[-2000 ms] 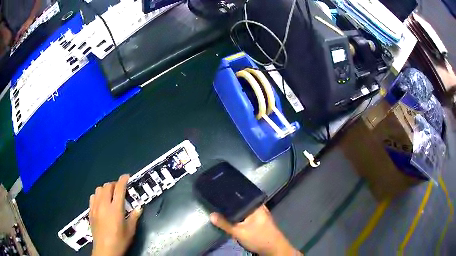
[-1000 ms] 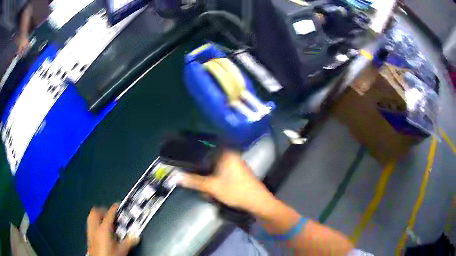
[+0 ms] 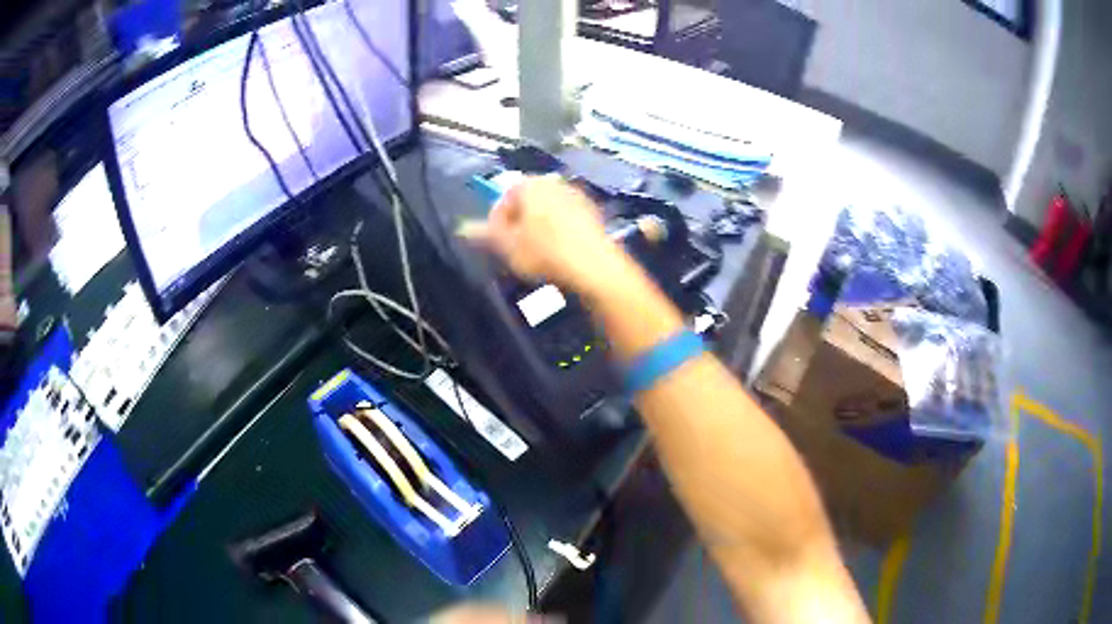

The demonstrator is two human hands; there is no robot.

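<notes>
My right hand (image 3: 543, 232), with a light blue band on the wrist, is over the top of the dark grey label printer (image 3: 488, 329). Its fingers are bent near a small light blue thing; whether it holds anything cannot be told. A skin-coloured blur at the bottom edge, probably my left hand (image 3: 488, 614), is almost wholly cut off. The black barcode scanner (image 3: 287, 555) lies on the dark green mat at the lower left, touched by no visible hand. The circuit board is not in view.
The blue tape dispenser (image 3: 409, 488) stands in front of the printer. The monitor (image 3: 262, 134) and hanging cables are behind at left. White panels (image 3: 43, 469) lie on a blue sheet (image 3: 92, 555). A cardboard box (image 3: 854, 451) with clear bags is at right.
My right hand has let go of the scanner and moved up and forward to the printer. The view has swung up and right, and the circuit board has left the picture.
</notes>
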